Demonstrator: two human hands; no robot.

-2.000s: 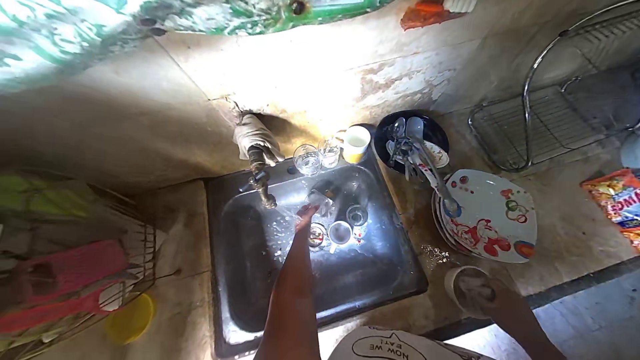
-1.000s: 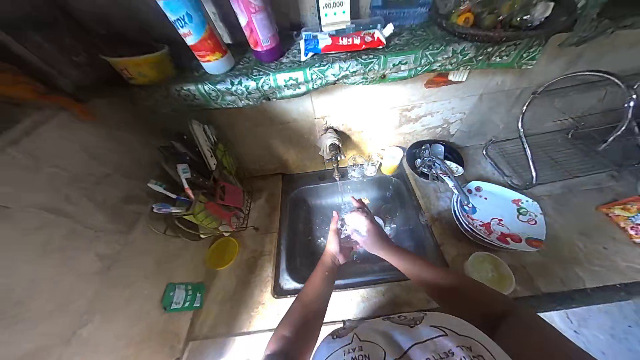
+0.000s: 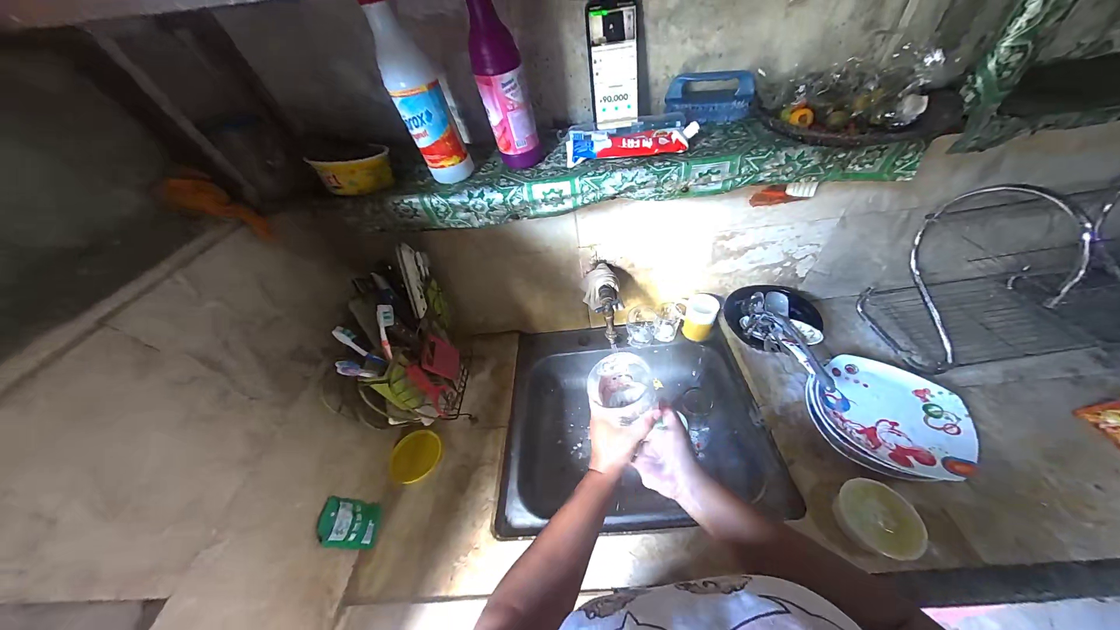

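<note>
My left hand [image 3: 615, 437] holds a clear drinking glass [image 3: 619, 381], its rim up and under the brass faucet [image 3: 610, 324], over the dark sink [image 3: 547, 472]. Close against it, my right hand [image 3: 668, 455] touches the glass's lower part; its fingers are partly hidden. Another glass [image 3: 696, 402] lies in the basin to the right. Two clear glasses [image 3: 640, 325] and a yellow and white cup [image 3: 700, 317] stand on the sink's back rim.
Stacked plates [image 3: 906, 411], a black bowl of cutlery [image 3: 739, 302] and a tub of cloudy liquid [image 3: 880, 518] sit right of the sink. Beyond is a wire dish rack [image 3: 932, 297]. A toothbrush basket [image 3: 455, 385] and yellow lid [image 3: 416, 456] are left. Bottles [image 3: 420, 96] line the shelf above.
My right hand was at the tub two seconds ago; it has since come to my left hand over the sink. The glass is now raised nearer the faucet. The view has shifted up.
</note>
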